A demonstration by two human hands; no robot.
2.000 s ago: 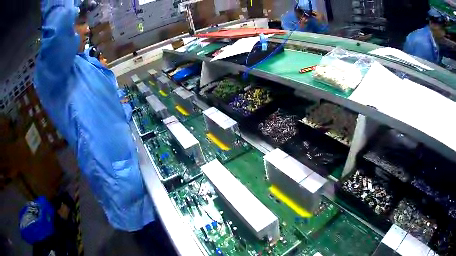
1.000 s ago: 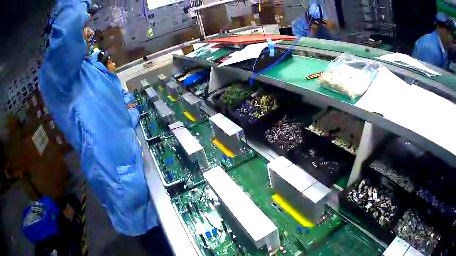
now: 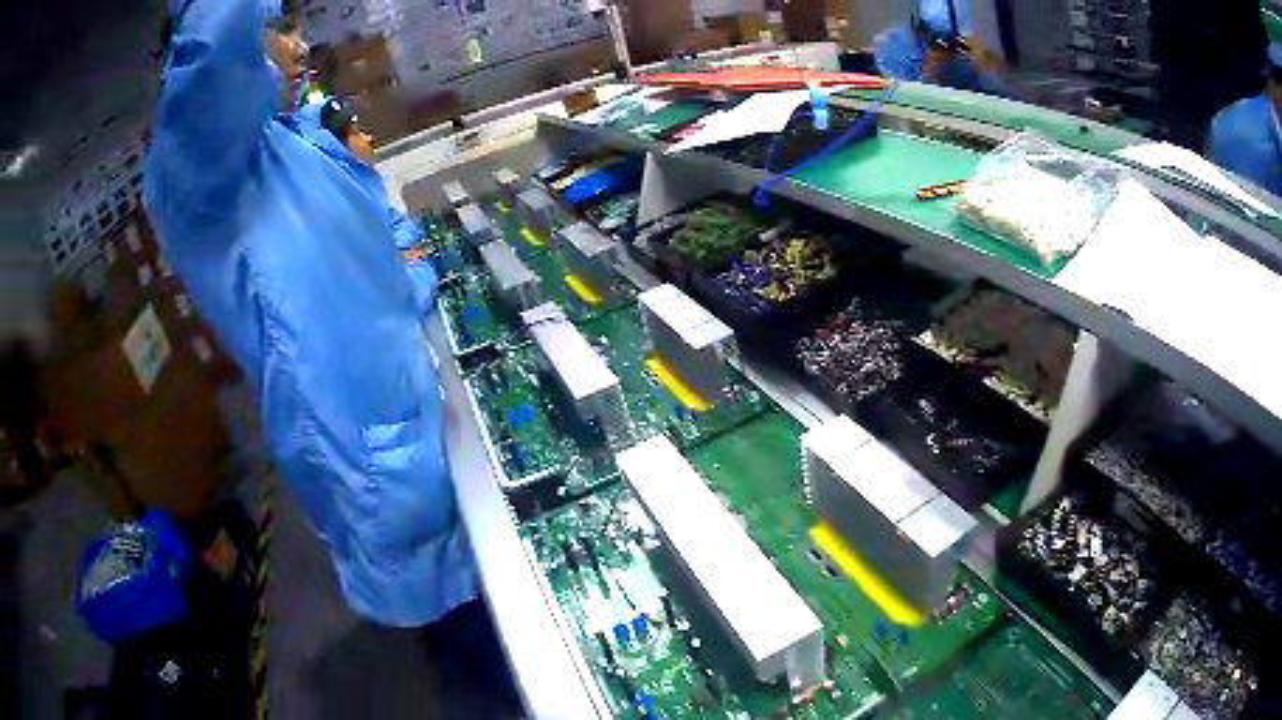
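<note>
Neither my left hand nor my right hand is in the picture. Nearest in front of me lies a large green circuit board (image 3: 745, 471) with small parts on it. A long white-silver heatsink (image 3: 720, 556) stands on its left part. A tall finned heatsink (image 3: 889, 492) with a yellow base strip stands to the right of it. More boards with the same kinds of heatsinks lie end to end behind it, up to the far end of the line. The corner of another heatsink (image 3: 1153, 699) is cut off by the bottom edge.
Black bins of loose components (image 3: 851, 349) stand in a row under the green-matted shelf (image 3: 886, 176). On the shelf are a clear bag of pale parts (image 3: 1033, 197), white paper (image 3: 1195, 288) and a blue cord. A blue-coated person (image 3: 331, 324) stands at left; others work at the back.
The view has shifted, so the line, bins and blue-coated person at left sit further right in the picture. No board or heatsink has clearly moved on the line.
</note>
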